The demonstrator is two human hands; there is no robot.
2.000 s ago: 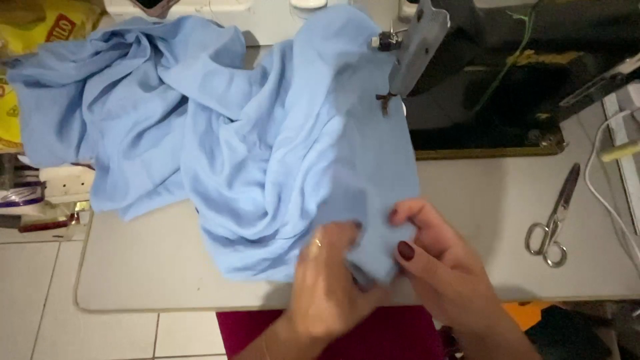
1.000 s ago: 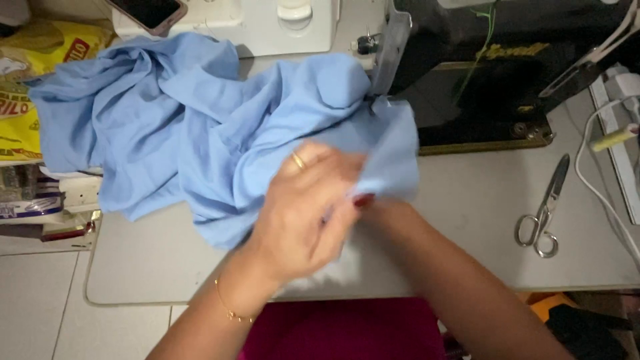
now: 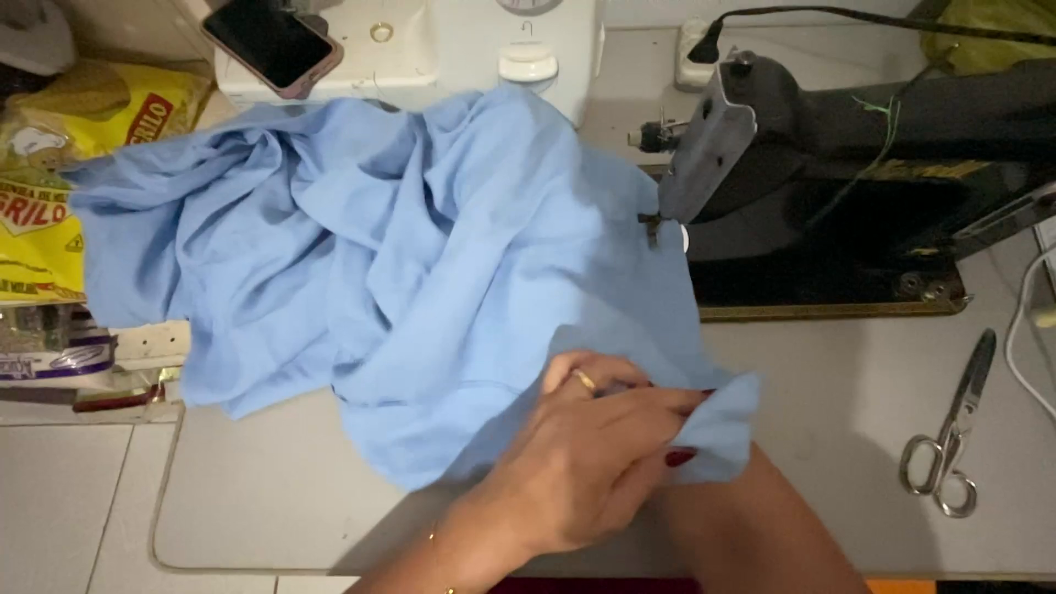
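Observation:
Light blue fabric [image 3: 462,264] lies bunched over the sewing table, its right edge under the presser foot [image 3: 652,224] of a black sewing machine [image 3: 792,198]. My left hand [image 3: 590,454], with a ring on one finger, grips the near right corner of the cloth between thumb and fingers; a flap of it sticks out to the right. Behind that hand and the flap is my right hand, mostly hidden; only its wrist and forearm show, so its fingers cannot be made out.
Metal scissors [image 3: 949,437] lie at the right of the tabletop [image 3: 247,495], near a white cable [image 3: 1019,330]. At the back stands a white machine [image 3: 462,49] with a phone [image 3: 276,45] and a ring [image 3: 381,32] on it. Yellow packets [image 3: 41,239] are at the left.
Two seconds ago both hands were apart at the cloth's near edge; now my left hand crosses in front of the right. Since one second ago, the cloth's near part has spread toward me.

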